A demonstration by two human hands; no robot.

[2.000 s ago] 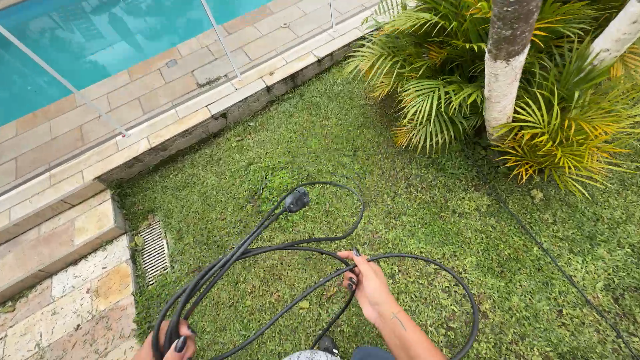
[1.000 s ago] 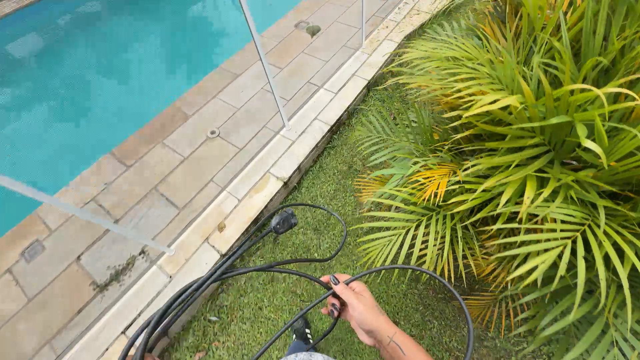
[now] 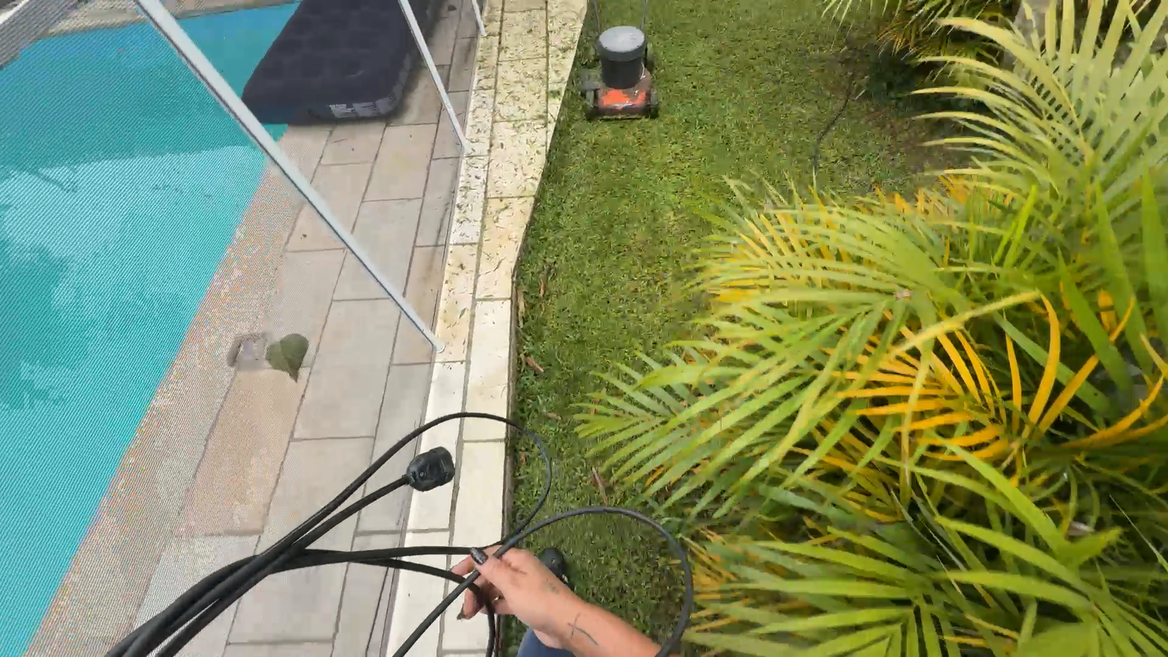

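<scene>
My right hand [image 3: 520, 589], at the bottom centre, pinches a black electrical cable [image 3: 602, 511] between thumb and fingers. Loose loops of the cable spread to both sides of it, and a thick bundle of strands runs down to the lower left edge. A black connector [image 3: 431, 469] on a cable end stands out above the loops, up and left of my right hand, over the pale stone edging. My left hand is out of view below the frame. Farther off on the grass is a lawn mower [image 3: 623, 73] with an orange deck and a grey-topped motor.
A swimming pool [image 3: 82, 228] behind a mesh fence with white posts [image 3: 301, 182] lies left. Beside it, a dark air mattress [image 3: 333, 59] rests near stone paving [image 3: 365, 246]. Palm fronds [image 3: 912, 365] crowd the right. Grass [image 3: 602, 237] runs between stone edging [image 3: 493, 347] and palms.
The view has moved along the lawn; the mower and air mattress have come into sight. My right hand still holds the cable. My left hand, seen on the bundle two seconds ago, has left the view.
</scene>
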